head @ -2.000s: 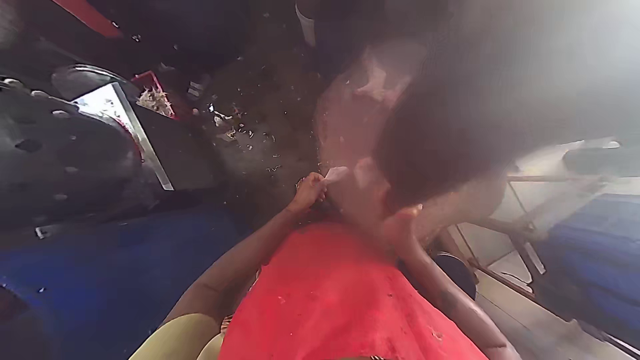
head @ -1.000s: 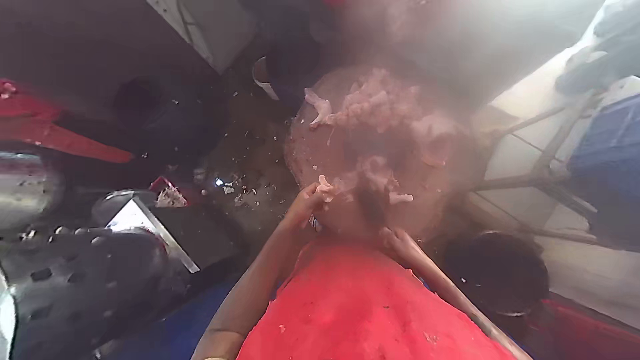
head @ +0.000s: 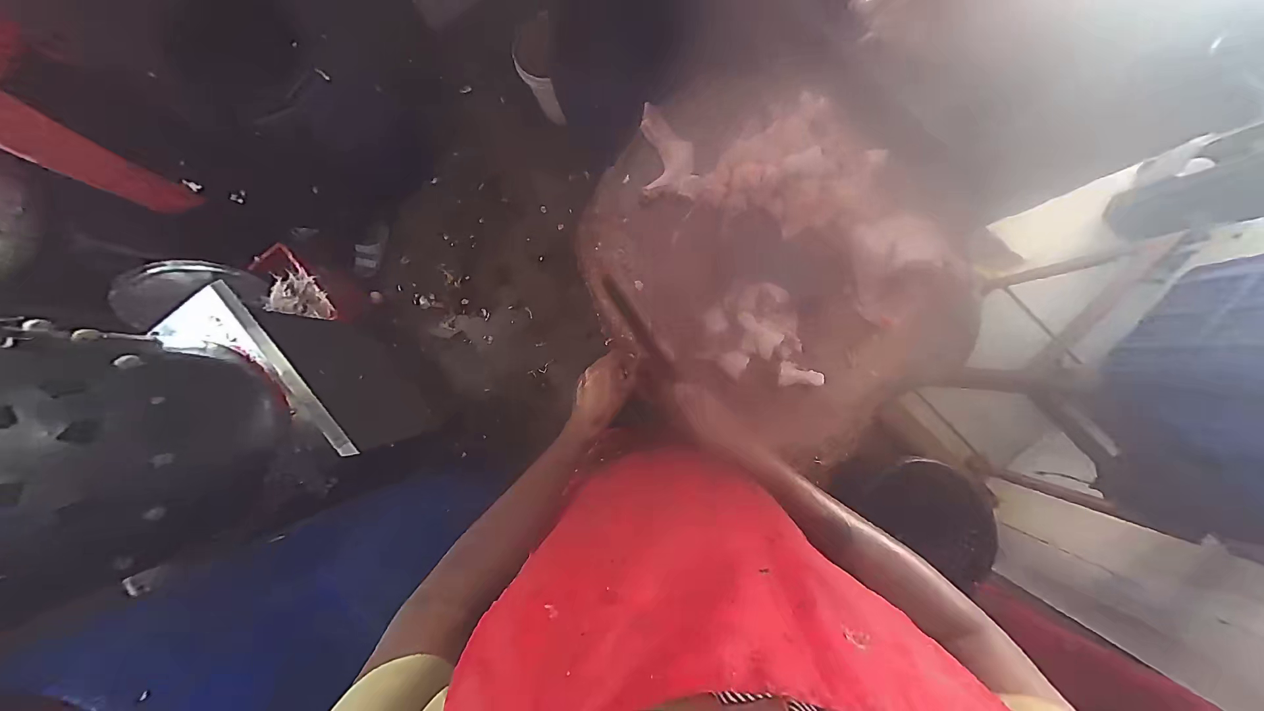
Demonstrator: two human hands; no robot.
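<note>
A round, pinkish block (head: 681, 232), seen through haze, bears a heap of pale raw meat pieces (head: 790, 163) at its far side. A smaller group of meat pieces (head: 755, 331) lies nearer its middle. At the block's near left edge is my left hand (head: 604, 385), fingers curled; what they may hold is hidden. My right hand (head: 691, 400), blurred, is just to its right on a dark, narrow, knife-like tool (head: 632, 314) that slants up and left over the block. A red apron (head: 681, 583) covers my front.
Left of the block, scraps are scattered on the dark floor (head: 484, 326). Farther left are a red container with shreds (head: 299, 294), a white-edged panel (head: 286, 370) and a large dark perforated vessel (head: 128, 425). A dark round container (head: 928, 518) and a metal frame (head: 1047, 380) stand right.
The pale piece seen at my left hand's fingers one second ago no longer shows there. The knife-like tool now slants over the block's left side, where it did not show before.
</note>
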